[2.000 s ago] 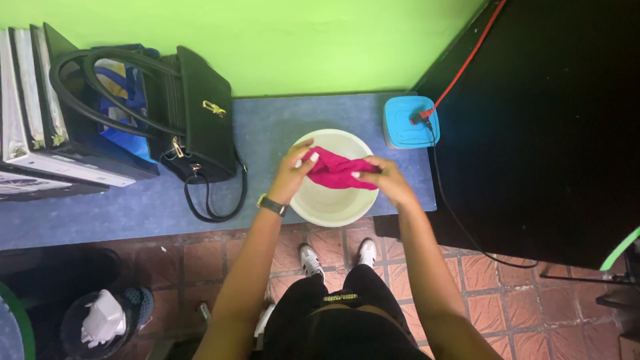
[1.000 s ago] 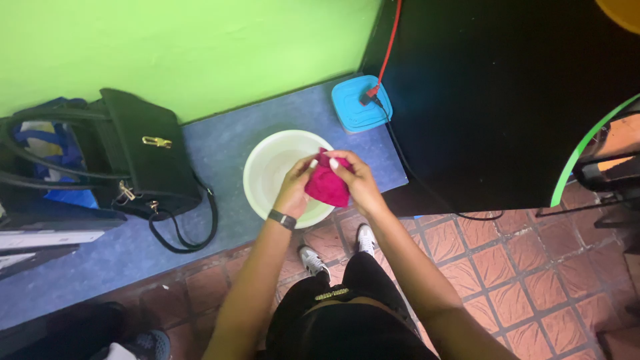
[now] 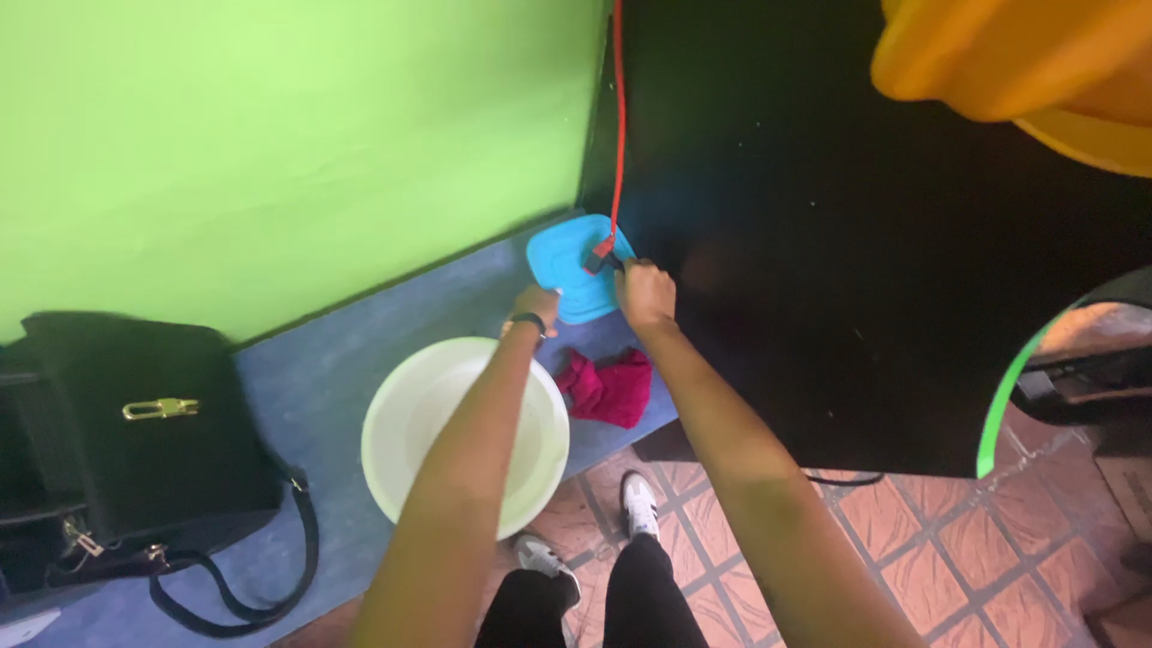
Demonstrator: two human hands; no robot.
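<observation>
My left hand (image 3: 538, 310) is at the lower left edge of a blue plastic lid (image 3: 580, 288) on a container; its fingers are partly hidden, so its grip is unclear. At the lid's right edge my right hand (image 3: 648, 292) has curled fingers beside a black plug joined to a red cord connector (image 3: 603, 252), which lies over the lid. Whether it holds the lid or the black cord cannot be told. A crumpled magenta cloth (image 3: 612, 387) rests on the blue tabletop, right of a white plastic basin (image 3: 414, 423). My left forearm passes over the basin.
A black handbag (image 3: 153, 432) with a looped strap stands on the blue table (image 3: 333, 360) at left. The green wall (image 3: 297, 135) runs behind. A large black panel (image 3: 810, 270) rises at right, with a red cord (image 3: 619, 117) along it. Something orange (image 3: 1035, 54) fills the upper right corner.
The magenta cloth, held in both hands over the basin before, now lies on the table, let go. Both hands have moved to the blue lid. The view has shifted.
</observation>
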